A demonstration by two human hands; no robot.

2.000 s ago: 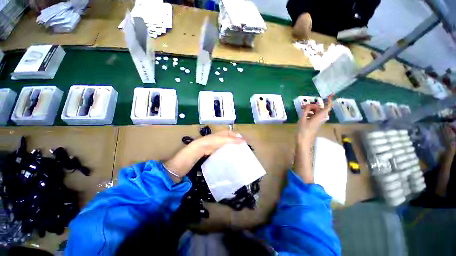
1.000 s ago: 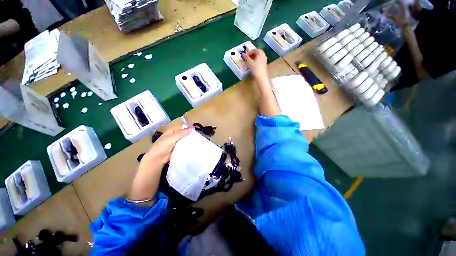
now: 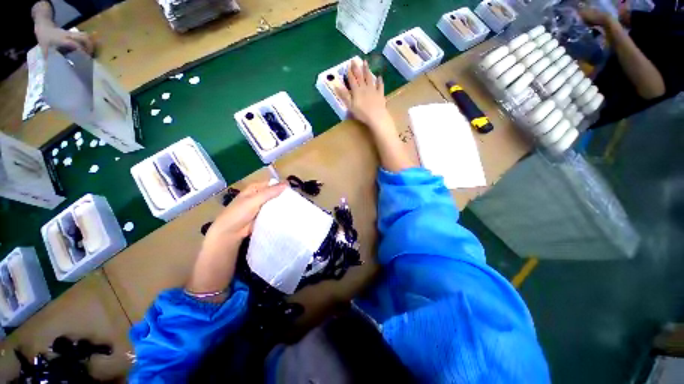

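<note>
My left hand (image 3: 244,212) holds a white sheet or thin stack (image 3: 289,238) above a heap of black cables (image 3: 341,251) on the near bench. My right hand (image 3: 364,96) lies with fingers spread over an open white box (image 3: 330,88) at the belt's near edge. Its fingertips cover part of the box's inside, and I cannot see anything held in it. To the left, another open white box (image 3: 273,127) holds a beige part and a black cable bundle.
More open white boxes (image 3: 178,178) line the belt (image 3: 217,97). White sleeves (image 3: 94,97) stand beyond them. A yellow-black knife (image 3: 469,107), white paper (image 3: 448,146) and a wrapped tray of white parts (image 3: 540,86) lie right. Another person's hand (image 3: 64,37) touches a sleeve.
My right hand has flattened and spread its fingers over the same box. The boxes have shifted slightly left in view. My left hand keeps the sheet. Another person's hand has reached a sleeve.
</note>
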